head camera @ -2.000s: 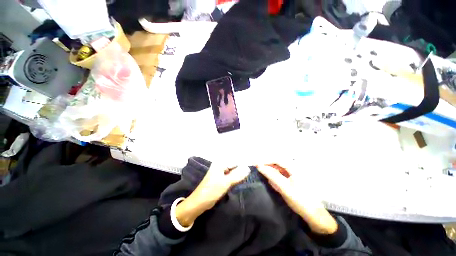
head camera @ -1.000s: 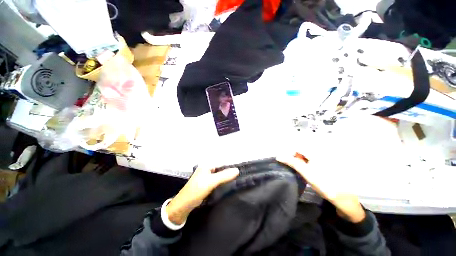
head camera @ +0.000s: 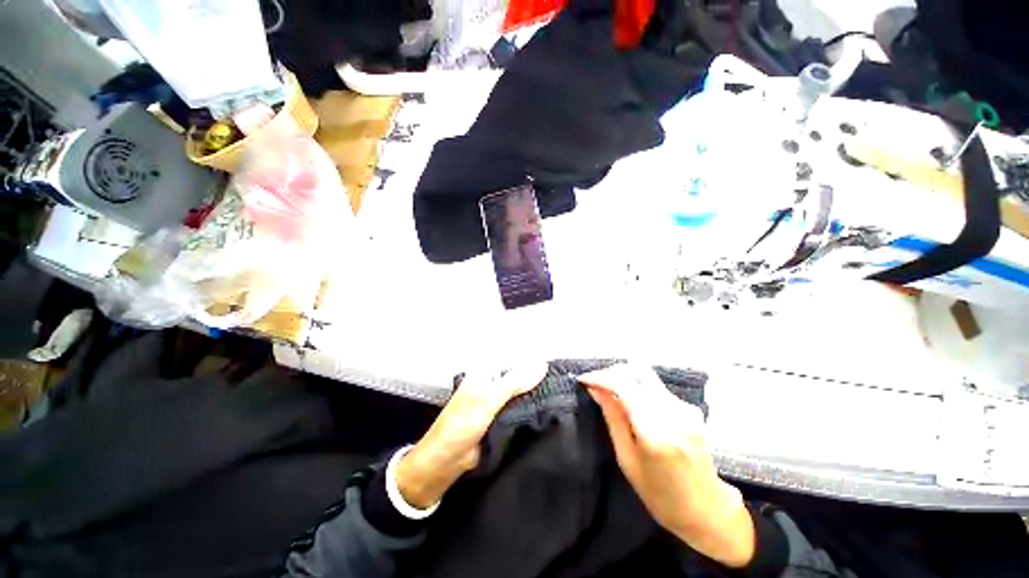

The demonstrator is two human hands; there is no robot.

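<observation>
Black sweatpants [head camera: 530, 485] lie in my lap and over the table's front edge. Their gathered elastic waistband [head camera: 553, 397] faces up between my hands. My left hand [head camera: 468, 427] grips the waistband at its left part, thumb on top. My right hand [head camera: 666, 457] holds the waistband right of the middle, thumb and fingertips on the cloth. A white band is around my left wrist. No tool can be made out in my right hand; the brightness washes out its fingers.
A phone [head camera: 518, 248] stands near a black garment [head camera: 542, 113]. The sewing machine [head camera: 858, 192] with a black strap [head camera: 973, 220] is at right. At left are a plastic bag [head camera: 254, 243], a yellow basket [head camera: 296, 113], a grey box [head camera: 130, 169] and a dark cloth pile [head camera: 169, 452].
The waistband was spread into a wide curve a second ago; now it is drawn flatter and gathered. My right hand has moved left and closer to my left hand, and the reddish thing beside it no longer shows.
</observation>
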